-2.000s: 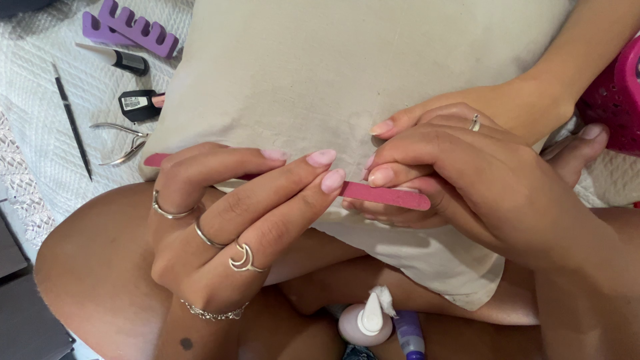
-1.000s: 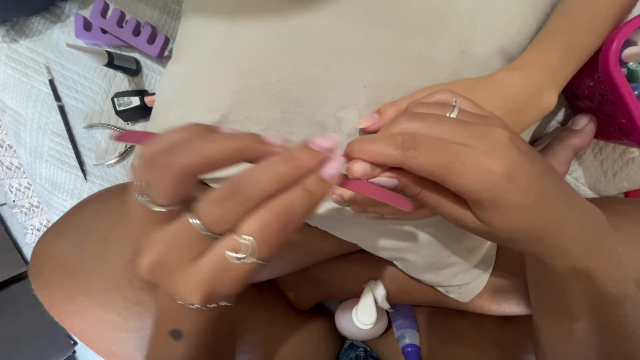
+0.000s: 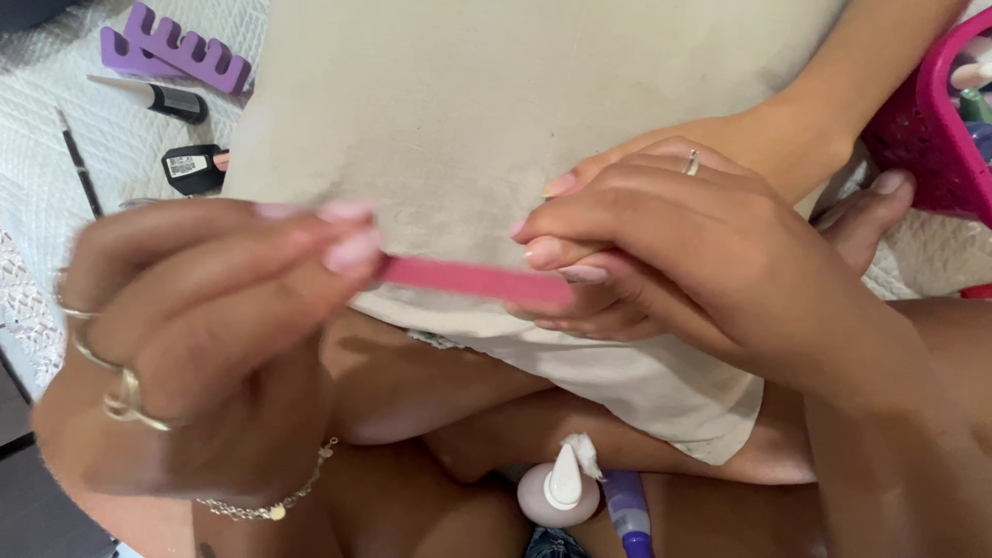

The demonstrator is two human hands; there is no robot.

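Note:
My left hand (image 3: 209,325), with rings and a chain bracelet, pinches a pink nail file (image 3: 480,280) between thumb and fingers; motion blurs it. The file's free end lies by the fingertips of another person's hand (image 3: 713,147), which rests on a beige pillow (image 3: 465,108). My right hand (image 3: 690,240) wraps over that hand and holds one of its fingers, the nail facing the file. Whether the file touches the nail is unclear. The other person's remaining fingers are partly hidden under my right hand.
At the left lie purple toe separators (image 3: 190,50), a black-capped brush bottle (image 3: 178,102), a black polish bottle (image 3: 194,169) and a thin brush (image 3: 80,170). A pink basket (image 3: 930,116) stands at the right. A pump bottle (image 3: 559,492) and purple tube (image 3: 626,504) sit below.
My left hand still holds the file; its grip now sits nearer my side of the view, and the metal nippers seen earlier are mostly hidden behind it. My right hand keeps its hold.

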